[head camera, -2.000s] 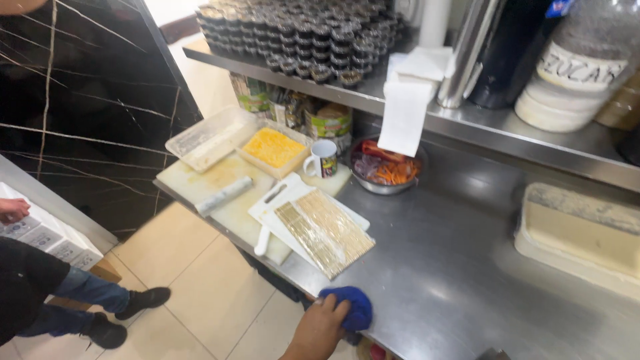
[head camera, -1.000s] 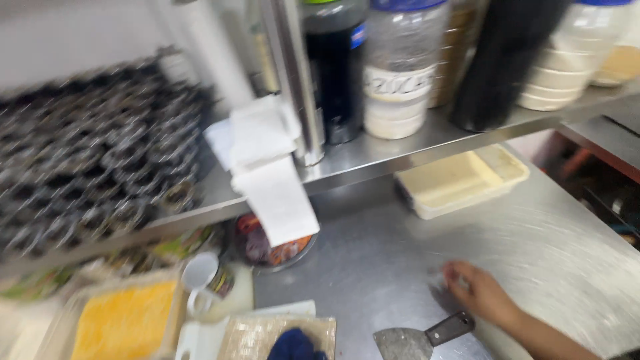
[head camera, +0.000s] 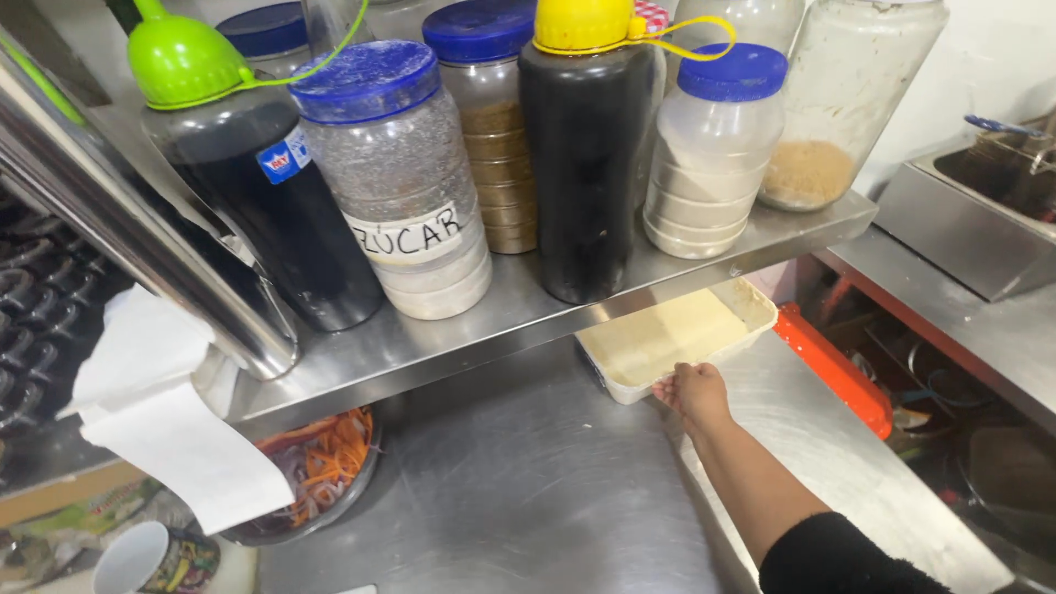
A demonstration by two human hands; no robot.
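My right hand [head camera: 695, 396] reaches in from the lower right, its fingers on the near rim of a rectangular cream-coloured plastic tub [head camera: 672, 334]. The tub holds a pale, flat layer and sits on the steel worktop, partly under the shelf. Its fingertips are partly hidden, but they appear closed on the rim. My left hand is outside the view. A bowl of shredded carrot and purple onion [head camera: 334, 474] stands at the lower left, partly behind hanging white paper [head camera: 194, 458].
Above the worktop runs a steel shelf [head camera: 511, 334] with a sugar jar [head camera: 404, 198], a dark bottle with a yellow cap [head camera: 582, 165] and several other jars. A mug [head camera: 136, 557] stands lower left. An orange-red container [head camera: 833, 371] lies right of the tub.
The view has swung right. My right hand has moved over the worktop to the tub's rim. The blue cloth and the scraper, seen earlier, are out of view.
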